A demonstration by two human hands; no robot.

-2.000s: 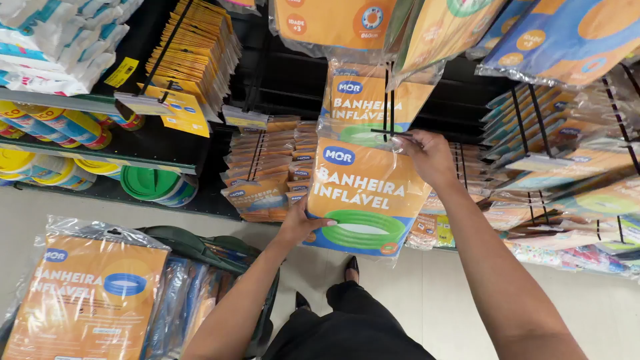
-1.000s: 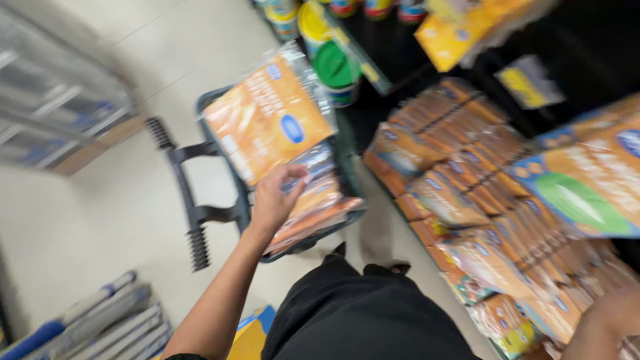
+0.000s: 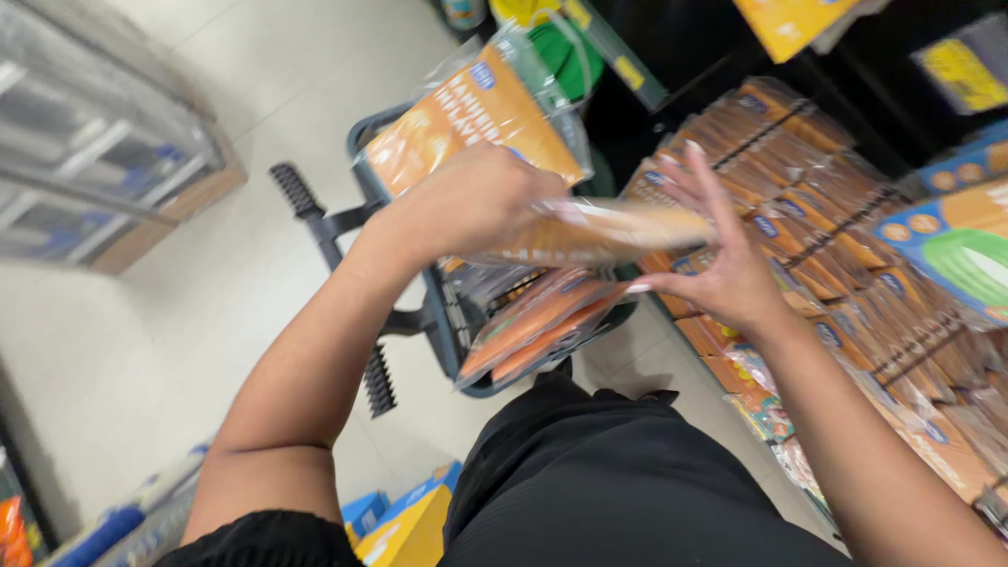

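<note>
My left hand [image 3: 488, 197] is closed on one end of a plastic-wrapped inflatable bath package [image 3: 606, 232], blurred by motion, above a dark green shopping basket [image 3: 465, 370]. My right hand [image 3: 717, 260] has its fingers and thumb spread around the far end of that package; whether it touches is unclear. Another orange inflatable bath package [image 3: 472, 110] lies across the basket's upper part. More orange packages [image 3: 543, 323] stand in the basket's lower part, below my hands.
At the right, rows of orange packages [image 3: 835, 236] hang on display hooks. A basket handle with ribbed grips [image 3: 331, 244] sticks out left. Wrapped goods [image 3: 102, 157] stand at upper left, a green lid [image 3: 563, 59] at the top, and yellow and blue boxes [image 3: 409, 520] below.
My left hand, empty over the basket a second ago, now holds a package raised above it. My right hand has come in from the right side toward that package.
</note>
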